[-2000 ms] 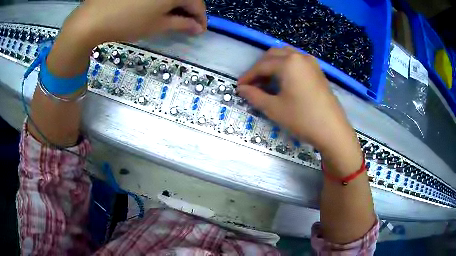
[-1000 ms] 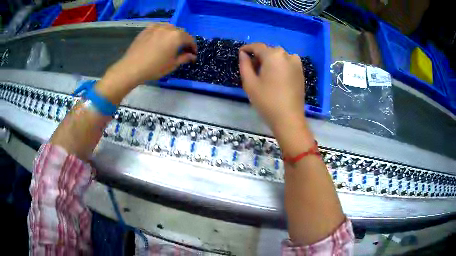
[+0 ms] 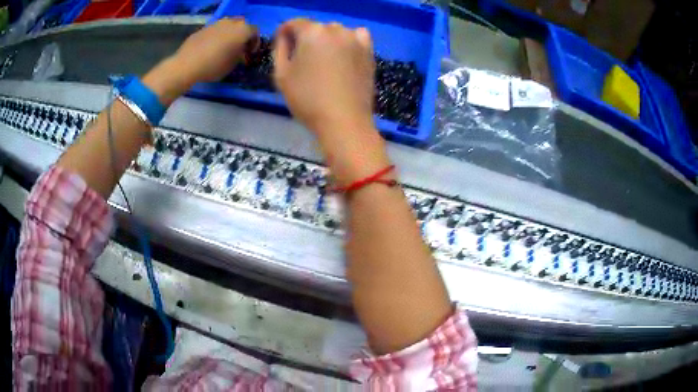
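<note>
My left hand (image 3: 216, 50) is over the left part of the blue parts bin (image 3: 435, 73), fingertips bent down at the heap of small black components (image 3: 398, 90). My right hand (image 3: 329, 73) is over the middle of the heap, its fingers curled. Both hands are blurred, and I cannot tell if either holds a component. The long row of circuit boards (image 3: 306, 184) crosses the view nearer to me, with round dark parts and small blue parts standing on it. My right forearm covers part of the row.
Metal rails (image 3: 229, 224) run along both sides of the boards. A clear plastic bag (image 3: 497, 134) with white labels lies right of the bin. Another blue bin (image 3: 570, 57) with a yellow item (image 3: 621, 90) is at the far right. A blue cord hangs from my left wrist strap (image 3: 141, 99).
Both hands were over the boards, then moved out to the bin. Since the last earlier frame, my right hand has shifted left across the heap, closer to my left hand. The whole view has also shifted.
</note>
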